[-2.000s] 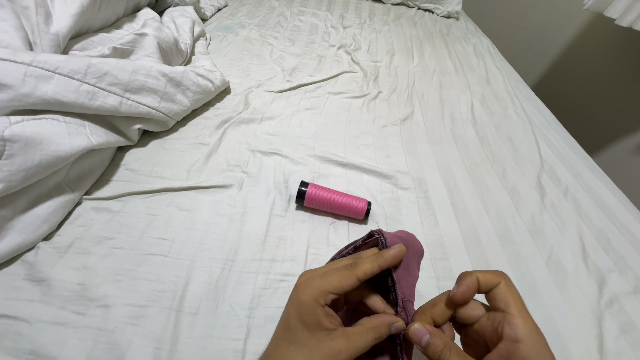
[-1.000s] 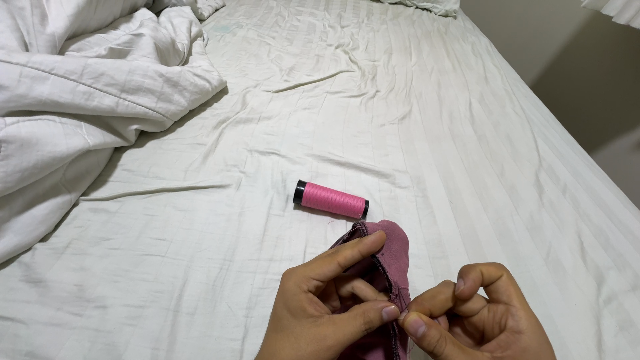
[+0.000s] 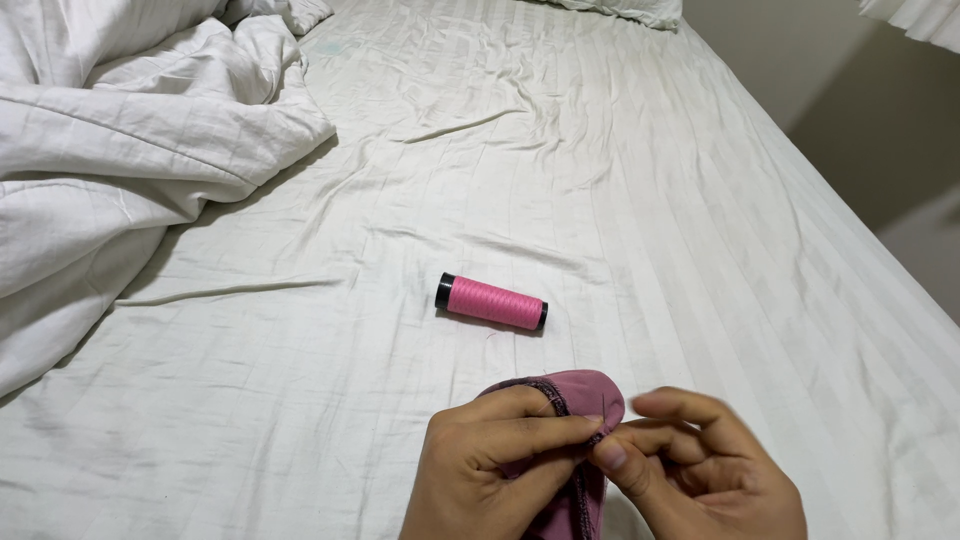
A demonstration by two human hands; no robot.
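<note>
A mauve piece of fabric (image 3: 589, 386) with a dark stitched seam is pinched by my left hand (image 3: 502, 457), whose fingers lie across the seam. A thin sewing needle (image 3: 603, 409) stands upright against the cloth by my left fingertips. My right hand (image 3: 697, 465) has its thumb and a finger closed at the seam edge just below the needle, with the index finger raised; whether they grip the needle or the cloth is hard to tell. Beyond the hands, a spool of pink thread (image 3: 496, 302) with black ends lies on its side.
A wrinkled white bedsheet (image 3: 300, 390) lies under everything. At the left is a bunched white quilt (image 3: 150, 150). Part of a pillow (image 3: 622, 9) shows at the far end, and the bed's right edge runs beside a wall (image 3: 825, 82).
My left index finger has come down to the seam beside my right fingertips. The needle now shows upright against the cloth, and my right index finger has lifted off.
</note>
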